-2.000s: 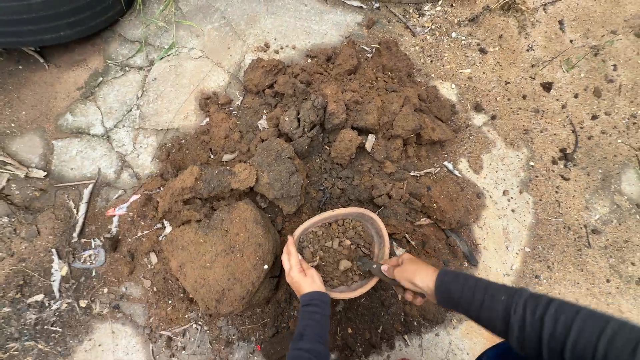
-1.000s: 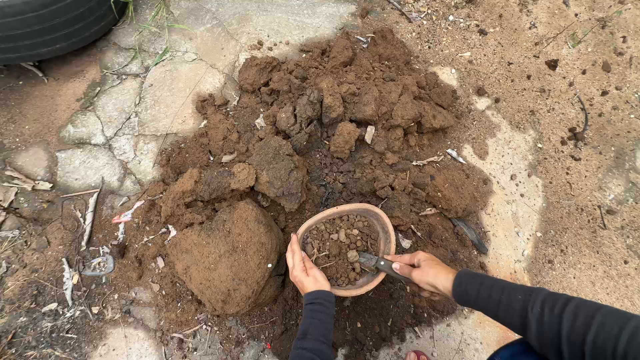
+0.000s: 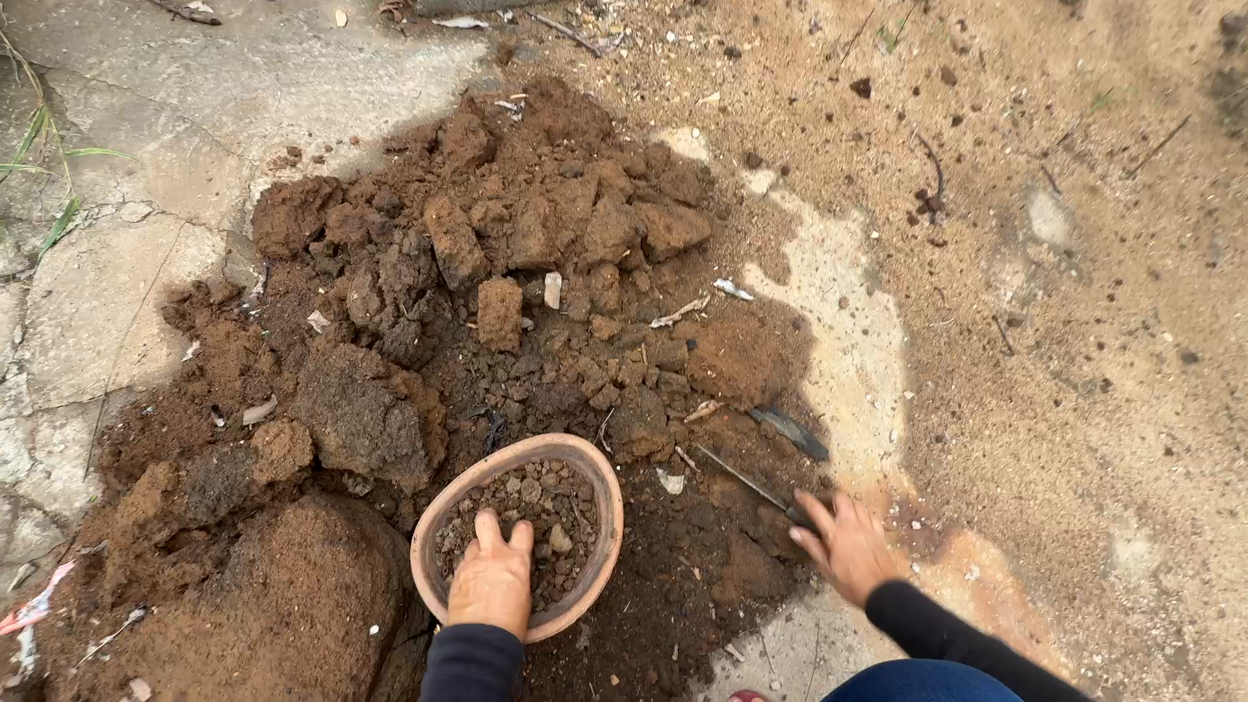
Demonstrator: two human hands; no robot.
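An oval clay pot (image 3: 611, 531), partly filled with crumbly brown soil (image 3: 546, 497), sits low at the edge of the soil heap. Inside it my left hand (image 3: 490, 575) has its fingertips in the soil; whether they pinch anything is hidden. To the right of the pot, my right hand (image 3: 848, 546) is at the dark handle of a thin-bladed knife or similar tool (image 3: 746, 480), which lies low over the dirt with its blade pointing up and left. The fingers look loosely spread on the handle, and their grip is not plain.
A heap of broken soil clods (image 3: 546, 214) rises beyond the pot. At lower left is a large rounded lump of earth (image 3: 273, 595). Cracked stone paving (image 3: 127, 292) borders the heap on the left, sandy ground (image 3: 1053, 390) on the right. A dark flat shard (image 3: 790, 432) lies near the tool.
My right hand has moved the tool out of the pot to the ground at the right. My left hand has gone from the pot's outer wall and rim into the soil inside. The view has shifted.
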